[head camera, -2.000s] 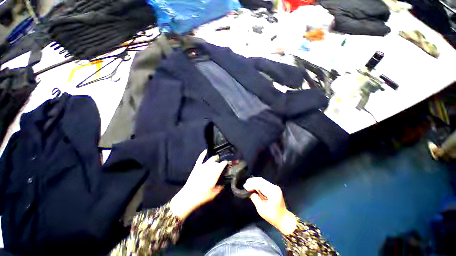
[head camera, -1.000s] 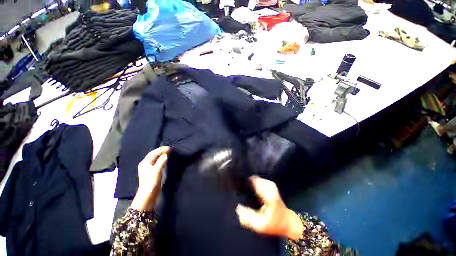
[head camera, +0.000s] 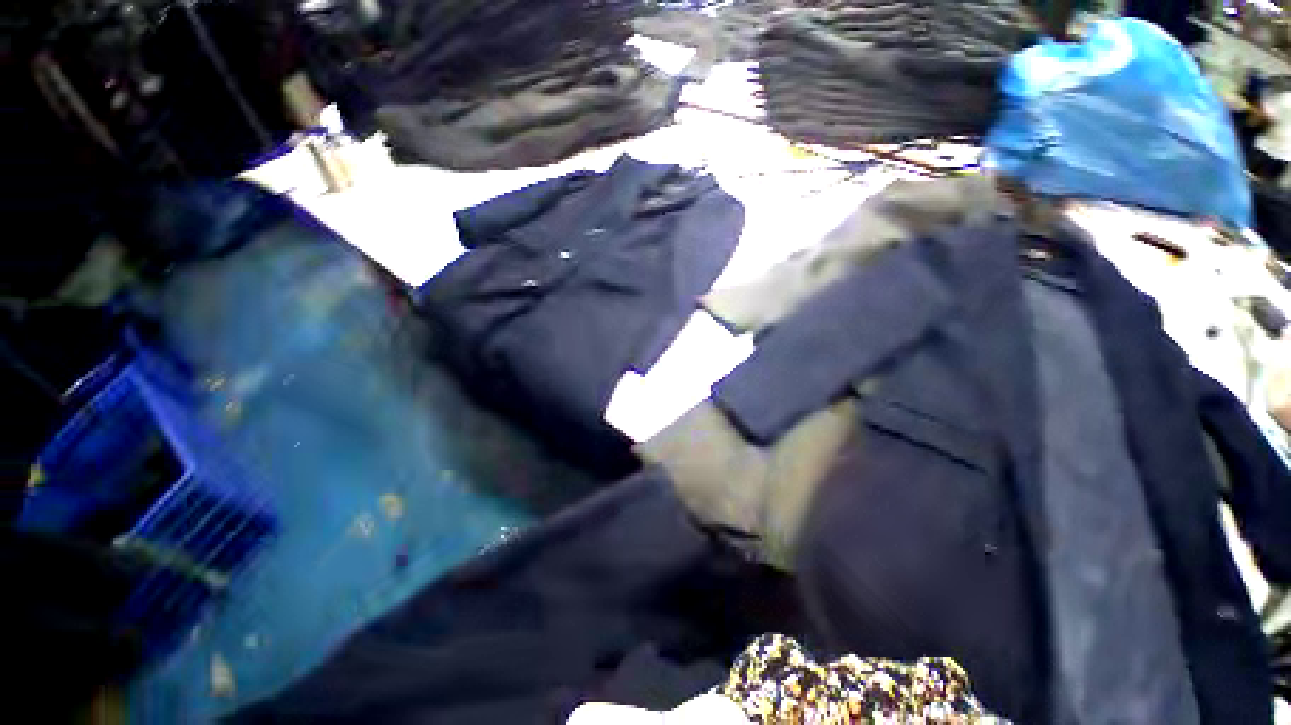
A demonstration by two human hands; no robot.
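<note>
An open navy coat (head camera: 920,552) lies spread at the right with its grey-blue lining (head camera: 1090,482) showing; one sleeve lies out to the left. A grey-olive coat (head camera: 765,482) shows beneath it. A dark cloth piece (head camera: 552,609) stretches from the middle to the lower left, blurred. My left hand (head camera: 658,711) is cut off by the bottom edge, below this dark cloth, beside a patterned cuff; its fingers are hidden, so its grip cannot be told. My right hand is out of the picture.
Another navy coat (head camera: 595,290) with small buttons lies on the white table (head camera: 411,213). Dark garment piles (head camera: 878,71) lie at the back, with a light blue plastic bag (head camera: 1119,121) at the back right. A blue crate (head camera: 198,496) stands on the blue floor (head camera: 340,425) at the left.
The view has swung left, bringing the crate and floor in. The open coat now lies at the right with its lining exposed. My left hand has dropped to the bottom edge; my right hand has left the picture.
</note>
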